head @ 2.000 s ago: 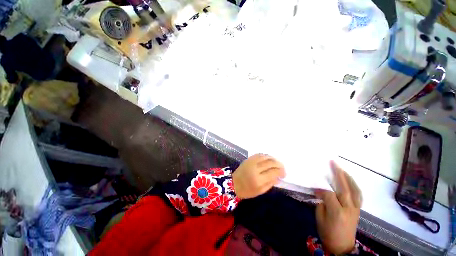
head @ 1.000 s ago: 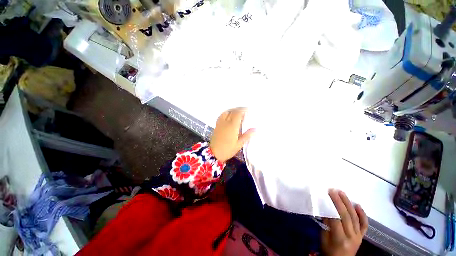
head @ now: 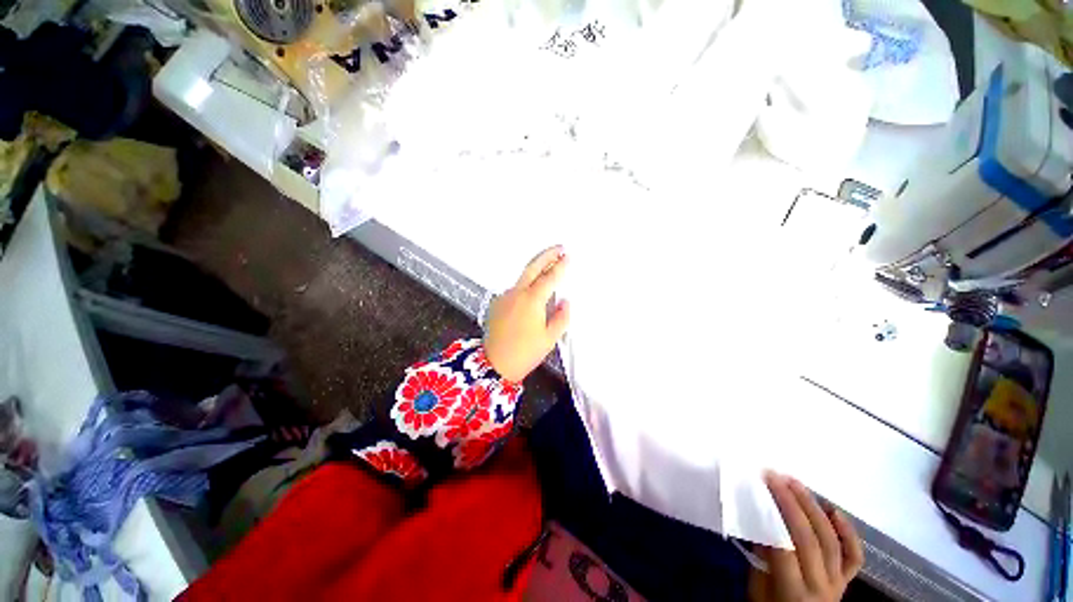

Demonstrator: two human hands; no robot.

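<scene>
A white fabric panel lies over the table's front edge and hangs towards my lap. Its upper part is overexposed and merges with the white tabletop. My left hand rests at the panel's left edge, fingers pointing up and slightly apart; whether it grips the cloth is unclear. My right hand is at the panel's lower right corner, with the cloth edge at its fingers. A narrow, brighter white strip or folded edge shows beside the right fingers.
The sewing machine stands at right, with a smartphone below it and blue snips at the right edge. A white fabric pile and clear plastic bag lie behind. Striped cloth hangs at lower left.
My left hand has moved left and up from the front edge. The panel now spreads between the hands over the edge. My right hand has moved slightly down. The view has shifted a little.
</scene>
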